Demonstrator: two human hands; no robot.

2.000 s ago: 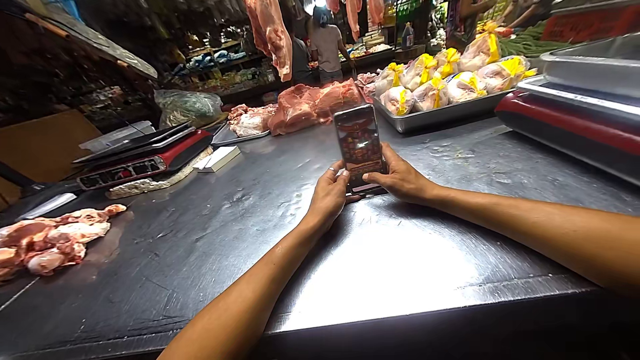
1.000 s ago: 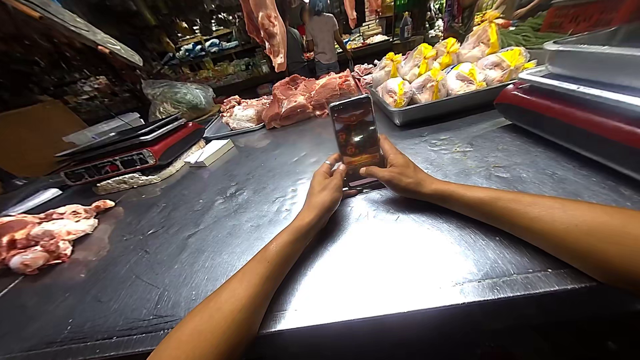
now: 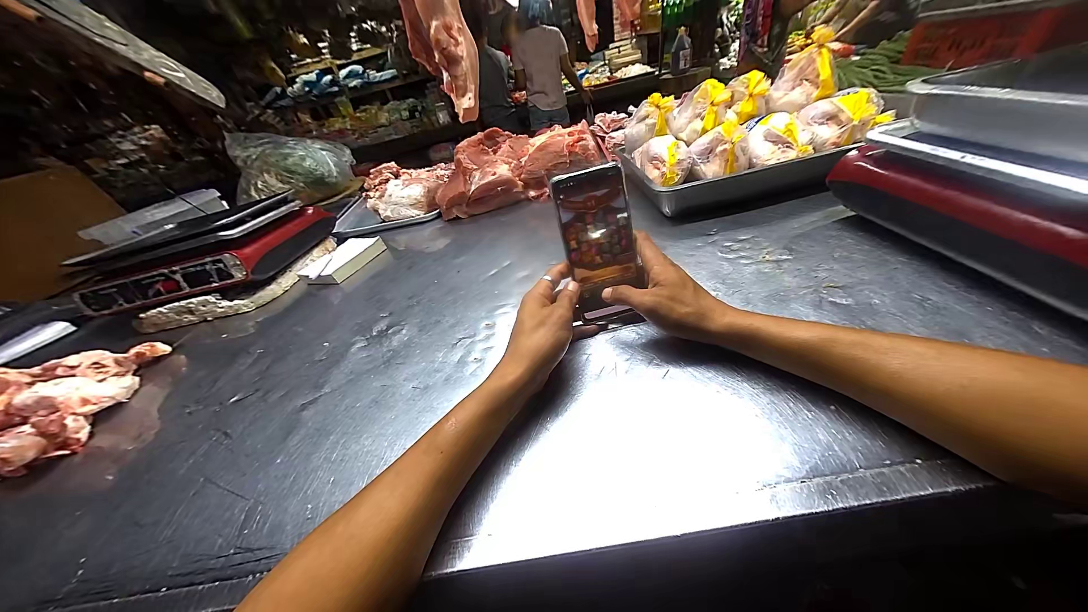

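Note:
Upright above the metal counter (image 3: 340,374), a smartphone (image 3: 597,229) shows a colourful picture on its lit screen. My left hand (image 3: 544,319), with a ring on one finger, grips the phone's lower left side. On its lower right side my right hand (image 3: 676,289) also holds it, the thumb at the screen's lower edge. Both forearms reach in over the counter's front edge. The fingers behind the phone are mostly hidden.
Raw meat pieces (image 3: 64,399) lie at left. Behind stand a red scale (image 3: 280,242), a paper pad (image 3: 344,259), large meat cuts (image 3: 510,166) and a metal tray (image 3: 722,191) of wrapped chickens (image 3: 778,136). Another red scale (image 3: 960,212) is at right. People stand beyond; meat (image 3: 446,51) hangs above.

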